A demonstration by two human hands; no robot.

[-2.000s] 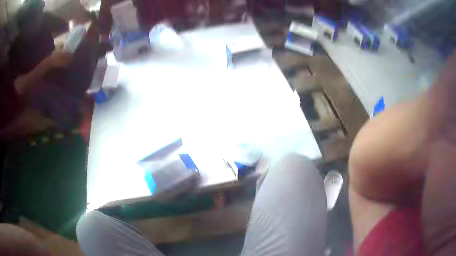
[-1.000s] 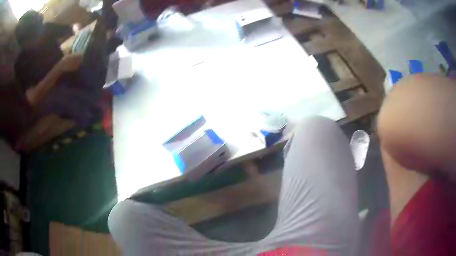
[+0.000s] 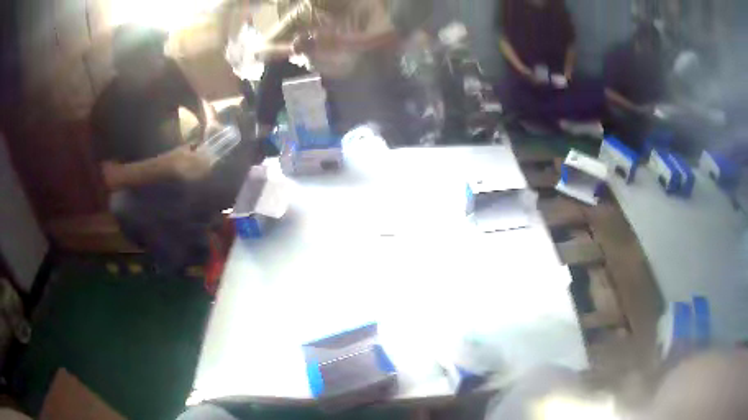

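Note:
Neither of my hands is in the picture. Nearest in front of me, an open retail box [image 3: 357,379] with blue flaps and a grey-white inside stands at the near edge of the white table [image 3: 377,279]. To its right, a blurred translucent white thing [image 3: 484,357] with a blue part under it lies at the same edge, close to my knee. What it is exactly, I cannot tell. My knees show at the bottom rim, cut off.
Open boxes stand at the left edge [image 3: 258,203], far left corner [image 3: 316,152] and right side [image 3: 500,205]. A crumpled shiny thing [image 3: 363,143] lies at the far edge. Blue and white boxes [image 3: 671,171] stand on the right table [image 3: 681,238]. Several people sit around; one at left holds a pale object [image 3: 219,143].
The view has tilted up, so the table and boxes sit lower, more people show at the back, and my legs have mostly left the picture. The near boxes look unmoved on the table.

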